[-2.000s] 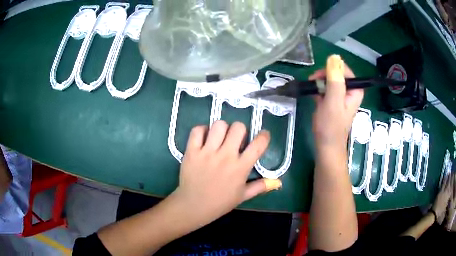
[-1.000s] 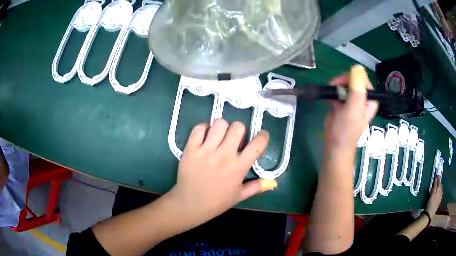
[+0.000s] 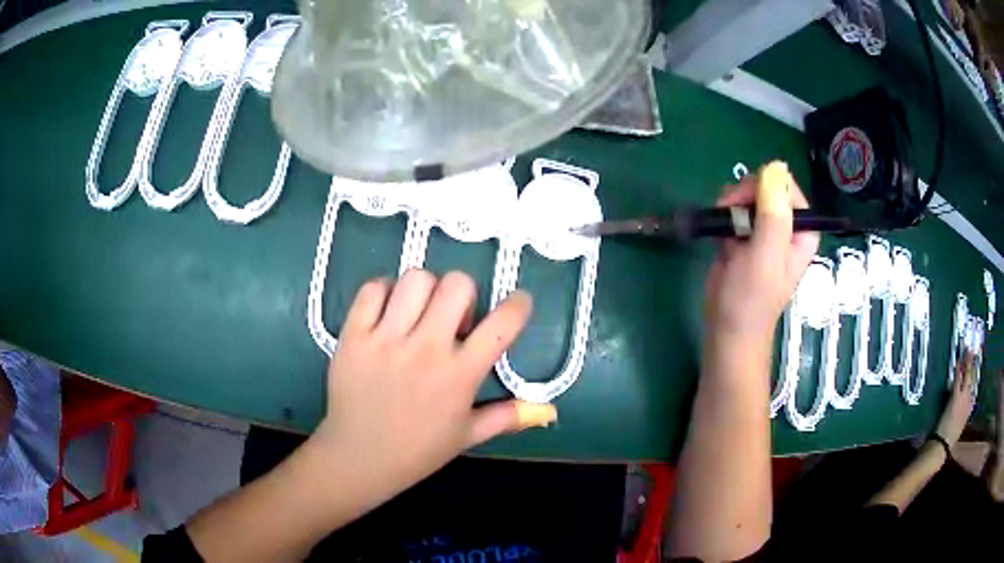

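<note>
Three white loop units lie side by side in front of me; the right one (image 3: 559,214) shows its round disc, while the discs of the other two are partly behind the hood. My left hand (image 3: 413,357) lies palm down over the loops, fingers spread, with a yellow cot on the thumb. I cannot tell how firmly it presses on them. My right hand (image 3: 760,253), with a yellow cot on one finger, grips the black soldering iron (image 3: 705,223). The iron points left and its tip is at the right unit's disc; I cannot tell whether it touches.
A clear fume hood (image 3: 462,88) hangs over the work. Three white units (image 3: 209,55) lie at upper left, several more (image 3: 812,297) at right. A black fan (image 3: 853,159) and grey tray (image 3: 628,105) stand behind. Another person's hand (image 3: 960,396) is at far right.
The iron tip has moved from the middle unit to the right unit's disc. My left hand keeps its place on the loops. The whole view has shifted slightly.
</note>
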